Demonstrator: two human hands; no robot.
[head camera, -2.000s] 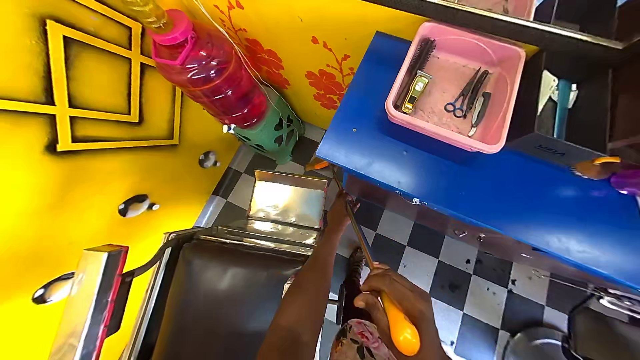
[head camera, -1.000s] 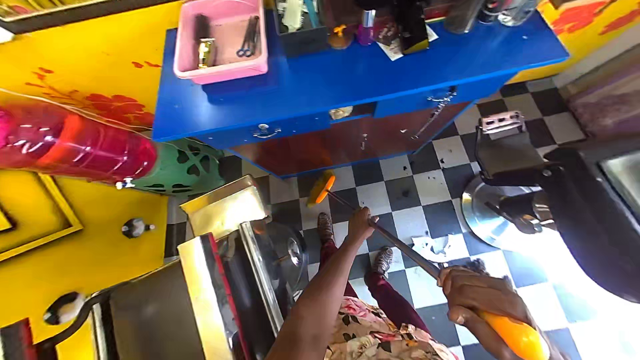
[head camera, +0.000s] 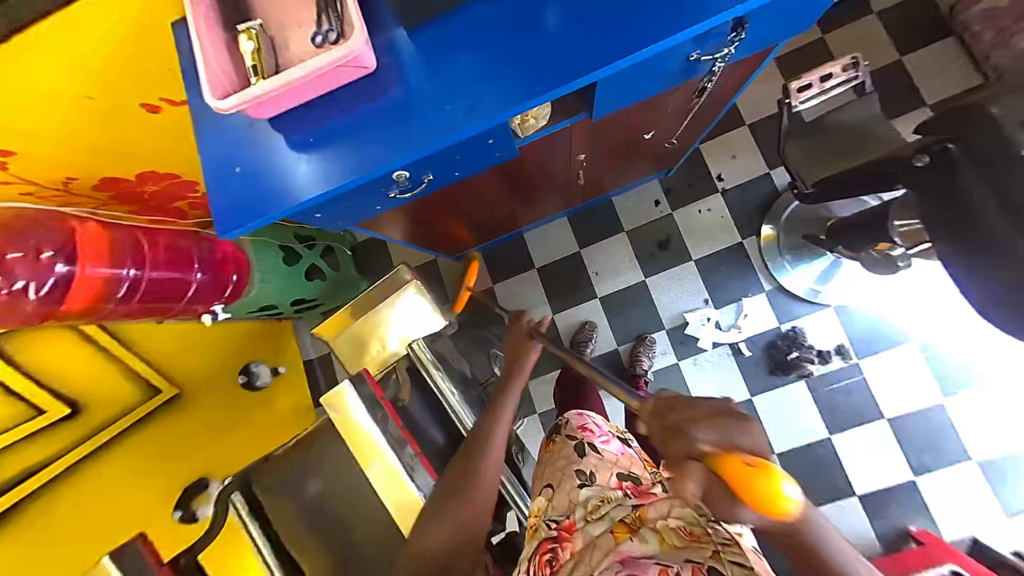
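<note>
A long metal-coloured handle (head camera: 592, 372) slants across the view, with an orange grip (head camera: 756, 484) at its near end and an orange head (head camera: 466, 284) low by the cabinet's foot. My right hand (head camera: 700, 444) is closed round the shaft just ahead of the orange grip. Farther down the same shaft, my left hand (head camera: 522, 336) is wrapped round it. The tool looks like a broom or brush, but its bristles cannot be made out. On the checkered floor lie a clump of dark hair (head camera: 800, 352) and torn white paper (head camera: 718, 324).
A blue cabinet (head camera: 480, 72) bears a pink basket (head camera: 320, 76) with clippers and scissors. At the left stand a green perforated stool (head camera: 300, 268) and a large red container (head camera: 120, 268). A salon chair (head camera: 320, 480) with a metal footrest (head camera: 384, 320) is beside me; another chair's round base (head camera: 800, 248) is right.
The view has swung right and down, showing more floor. Both hands have stayed on the shaft. The hair clump now shows plainly on the floor.
</note>
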